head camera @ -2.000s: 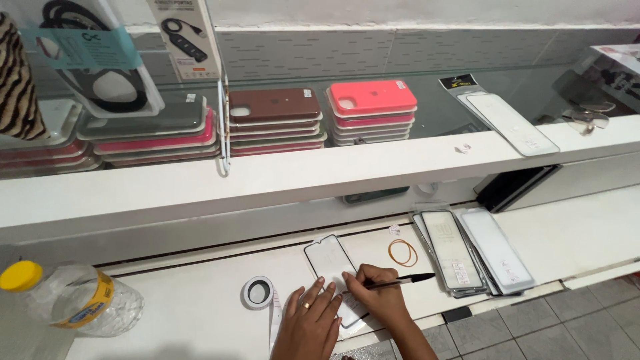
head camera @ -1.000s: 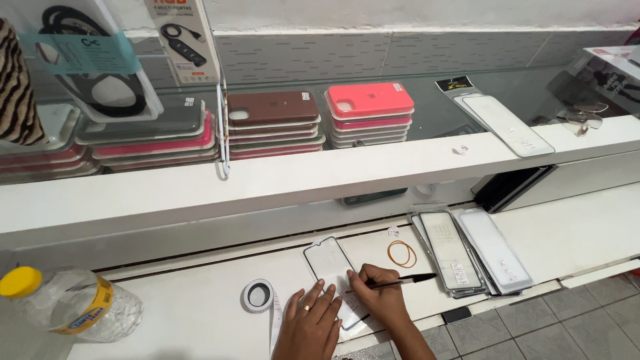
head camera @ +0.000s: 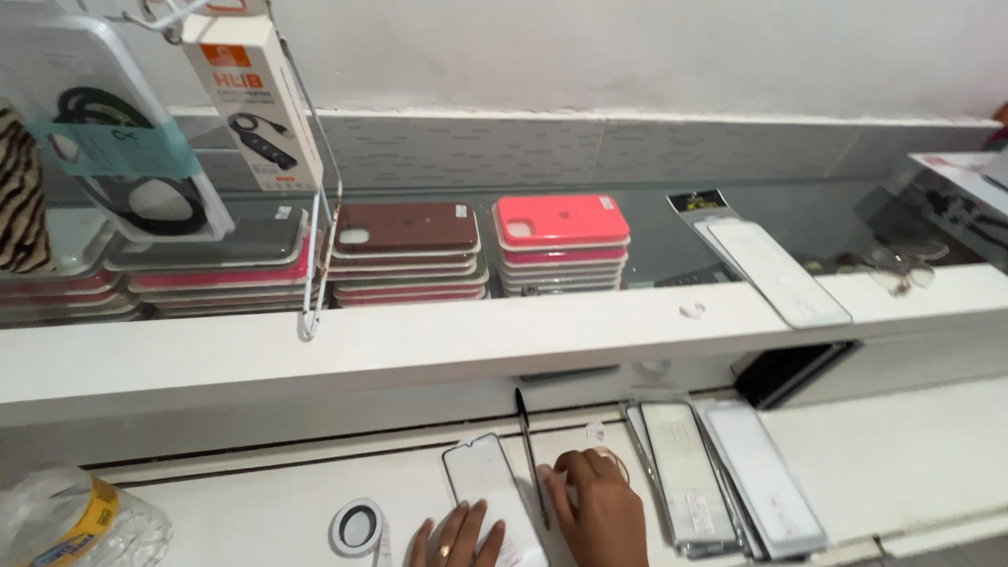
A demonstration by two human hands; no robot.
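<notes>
My left hand [head camera: 459,542], a ring on one finger, rests with spread fingers on the lower part of a dark-edged phone screen protector [head camera: 490,480]. To its right, my right hand [head camera: 596,512] is curled over the counter, partly covering an orange rubber band [head camera: 616,465]. Its fingertips hide whether it grips the band. A black pen [head camera: 529,449] lies between the protector and this hand, close to a fingertip; contact is unclear. A roll of white labels [head camera: 356,528] sits left of my left hand. Screen protectors in packaging [head camera: 683,476] lie right of my right hand.
The white raised ledge [head camera: 441,339] runs across above the hands. On the glass shelf stand stacked phone cases [head camera: 563,220] and a boxed USB hub [head camera: 256,110]. A plastic bottle [head camera: 87,512] stands at the lower left. Another packaged protector [head camera: 780,272] overlaps the ledge.
The right hand has moved right, off the protector to the rubber band. The pen, earlier in its fingers and pointing right, now points away beside the protector. The view has tilted up.
</notes>
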